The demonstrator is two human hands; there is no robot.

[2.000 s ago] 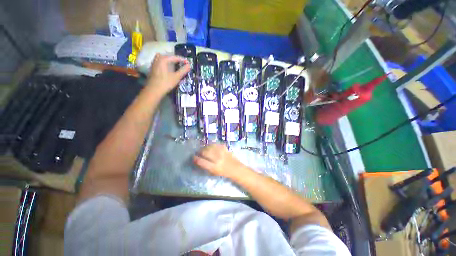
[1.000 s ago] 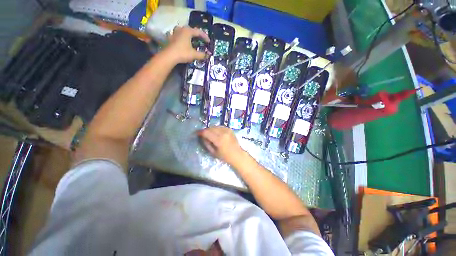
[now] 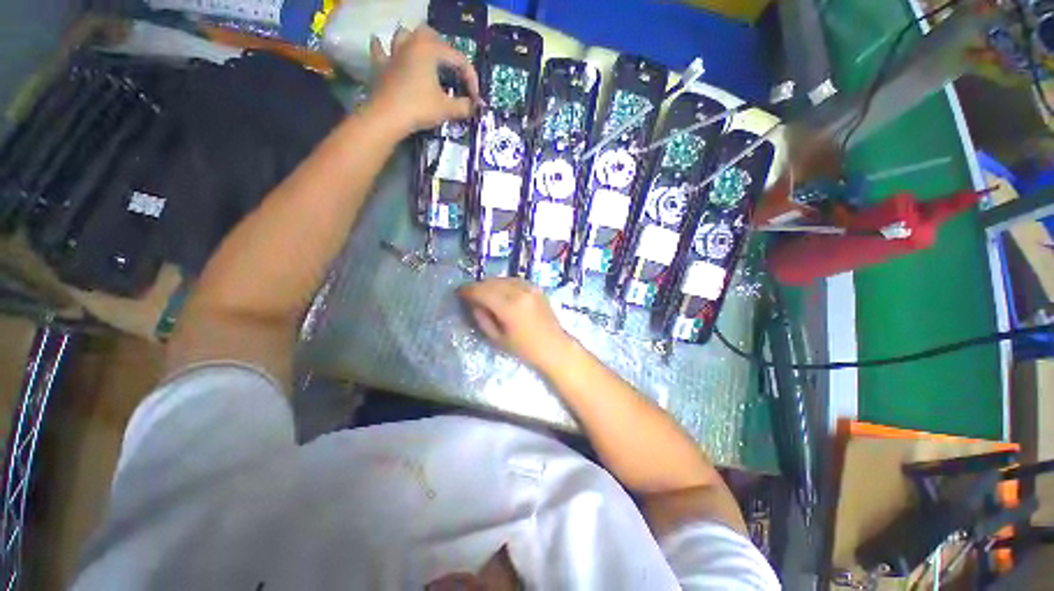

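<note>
Several long black open housings (image 3: 556,179) lie side by side on the film-covered bench (image 3: 381,346), each with a green circuit board, a silver-white disc and a white rectangle. My left hand (image 3: 423,83) is over the upper part of the leftmost housing (image 3: 448,167), thumb and fingertips bent together near its board; whether they hold something small cannot be told. My right hand (image 3: 514,318) rests on the film below the near ends of the middle housings, fingers curled, with nothing visible in it. Thin light cables (image 3: 740,162) stick out of the right-hand housings.
A red squeeze bottle (image 3: 850,248) lies right of the housings by the green conveyor (image 3: 913,381). A long dark tool (image 3: 792,404) lies on the bench's right edge. A pile of dark parts (image 3: 150,173) is at left. Black handle parts (image 3: 948,496) lie on orange-edged cardboard.
The camera view has shifted, so the housings show higher and further right. My left hand stays at the leftmost housing and has moved slightly; my right hand stays by the near ends.
</note>
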